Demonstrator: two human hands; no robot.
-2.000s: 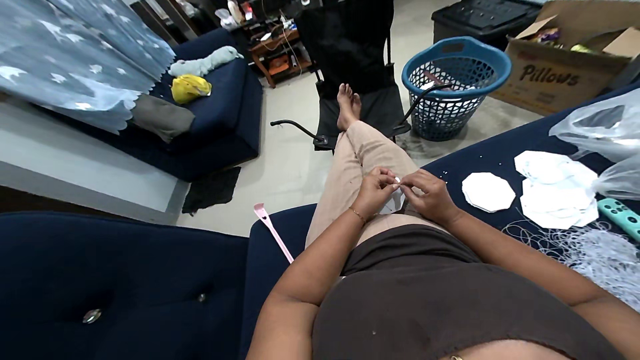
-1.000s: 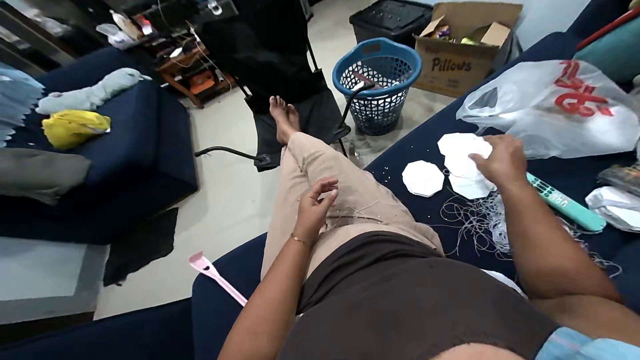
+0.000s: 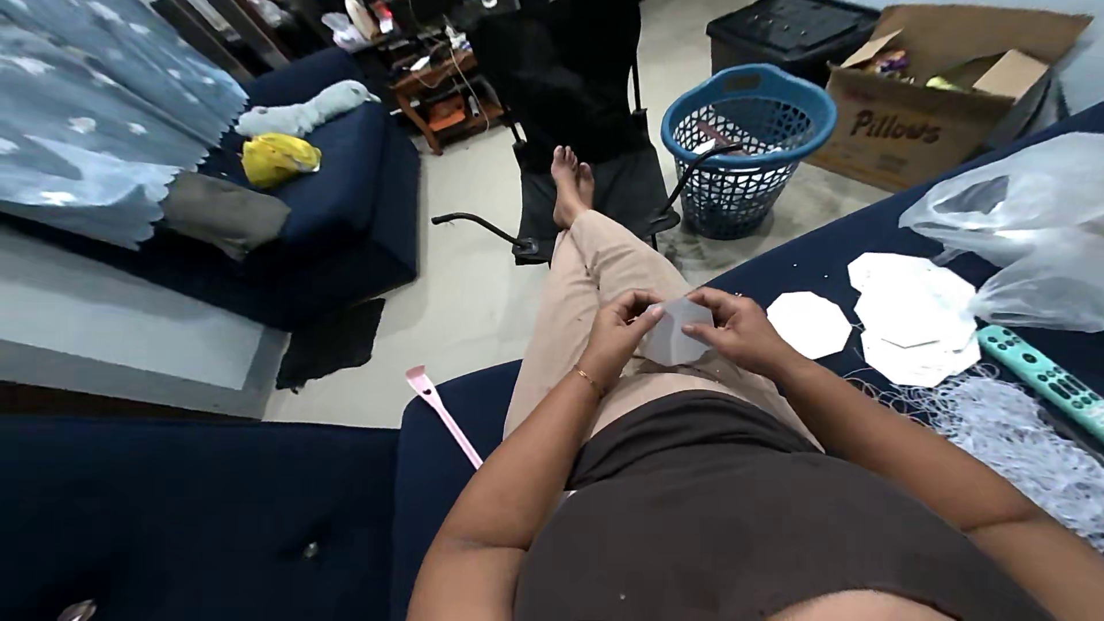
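Over my lap, my left hand [image 3: 623, 329] grips the left edge of a white sheet piece [image 3: 677, 335] between thumb and fingers. My right hand [image 3: 733, 326] pinches the same piece at its right side, its thumb lying on the face. Beside my right forearm, a single white polygon-shaped piece [image 3: 809, 325] lies on the dark blue sofa. Several more such pieces [image 3: 916, 315] are piled just right of it. A tangle of white string [image 3: 1018, 440] spreads below the pile.
A teal remote control [image 3: 1044, 375] and a clear plastic bag [image 3: 1026, 216] lie at the right. A pink long-handled plastic tool [image 3: 444, 417] rests at the sofa's left edge. Ahead are a black folding chair [image 3: 595, 194] under my feet, a blue laundry basket [image 3: 733, 181] and a cardboard box [image 3: 914, 129].
My right hand has moved from the pile of white pieces back to my lap. Both hands now hold one white piece there. The view has swung left.
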